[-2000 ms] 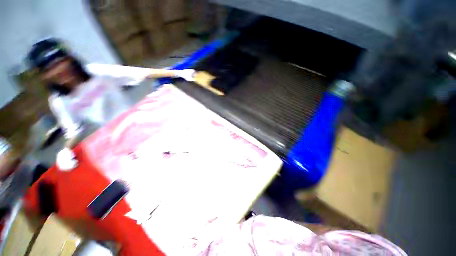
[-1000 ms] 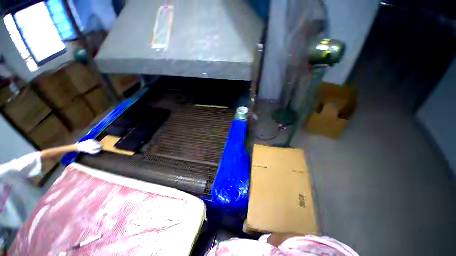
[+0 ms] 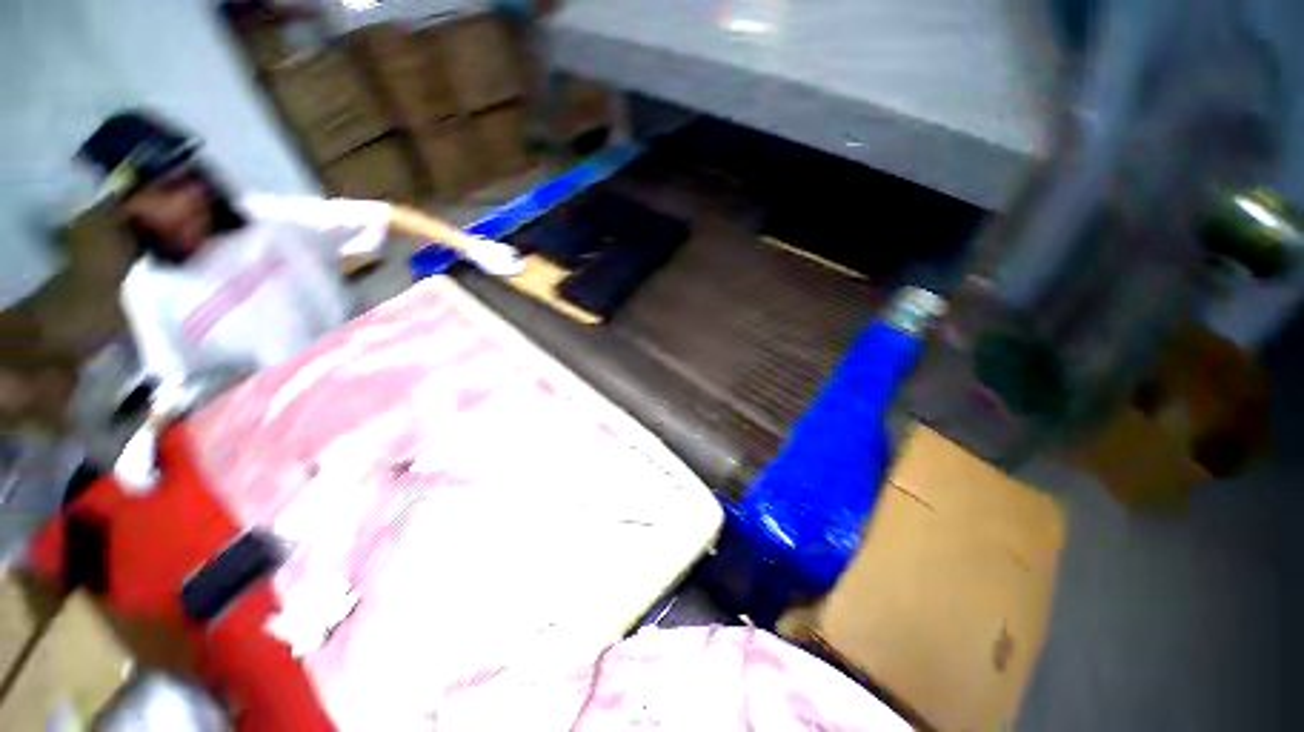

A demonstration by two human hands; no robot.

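Neither of my hands is in view. Nearest in front of me is the table with its pink cloth (image 3: 501, 486), overexposed white in places. A flat black rectangle (image 3: 229, 575), perhaps a smartphone, lies on the red cloth (image 3: 265, 661) at lower left, beside small white scraps (image 3: 318, 615). On the mesh conveyor belt (image 3: 758, 322), black boxes (image 3: 625, 258) lie in a dark group on a tan cardboard pad (image 3: 565, 290). Another person's white-gloved hand (image 3: 496, 258) is at the pad's left end. The picture is blurred.
A person in a cap (image 3: 236, 293) stands at the table's left. Blue film wrap (image 3: 830, 465) covers the conveyor's near rail. A cardboard sheet or carton (image 3: 937, 586) is right of it. Stacked cartons (image 3: 415, 107) stand behind. A pale blurred shape (image 3: 160, 708) is at bottom left.
The view swung right to the conveyor and has turned back left, showing the person and red cloth again. The other person's gloved hand stays at the cardboard pad.
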